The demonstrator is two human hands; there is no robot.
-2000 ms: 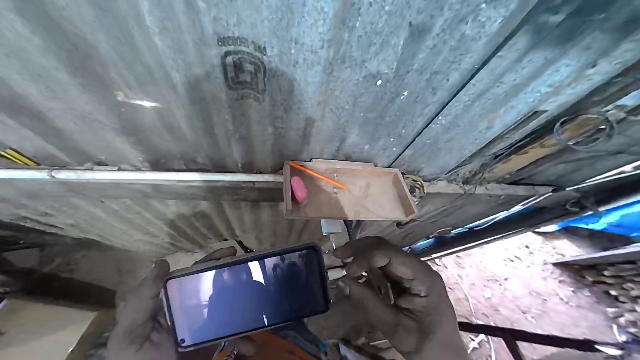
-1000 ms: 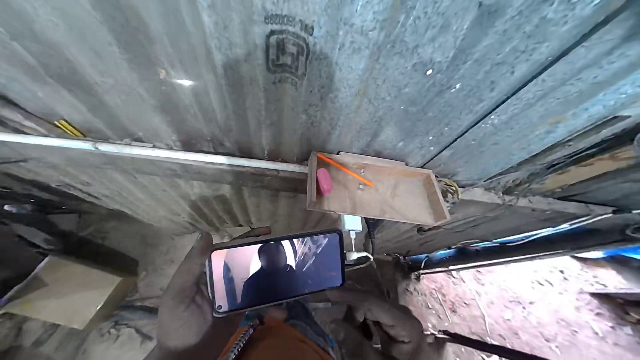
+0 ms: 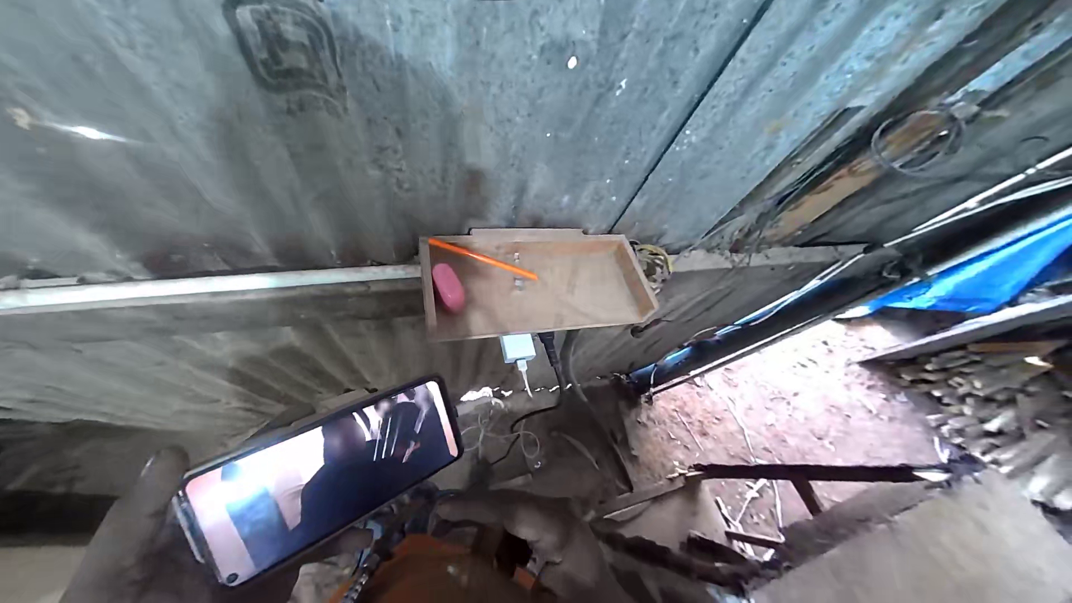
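My left hand (image 3: 138, 532) holds a smartphone (image 3: 322, 481) sideways by its left end, its lit screen facing up. Right of the phone's lower edge is my right hand (image 3: 536, 532), low and partly in shadow; whether it holds anything is not clear. Above the hands, a shallow wooden box (image 3: 578, 293) is fixed at the metal wall, with an orange stick (image 3: 486, 260) and a pink oval object (image 3: 449, 288) in it. Under the box a white charger (image 3: 517, 347) has a white cable (image 3: 524, 377) hanging from it, beside a black plug (image 3: 548, 343).
Corrugated metal sheeting (image 3: 402, 109) rises ahead, with a pale pipe (image 3: 209, 283) running left from the box. Loose cables lie below the box. At the right are a coil of wire (image 3: 917, 142), a blue tarp (image 3: 980, 268), a dark bar (image 3: 821, 473) and a pile of wood pieces (image 3: 988, 402).
The right hand was at the phone's right end two seconds ago and is now lower, apart from that end. The phone has tilted, its right end higher. The view has shifted.
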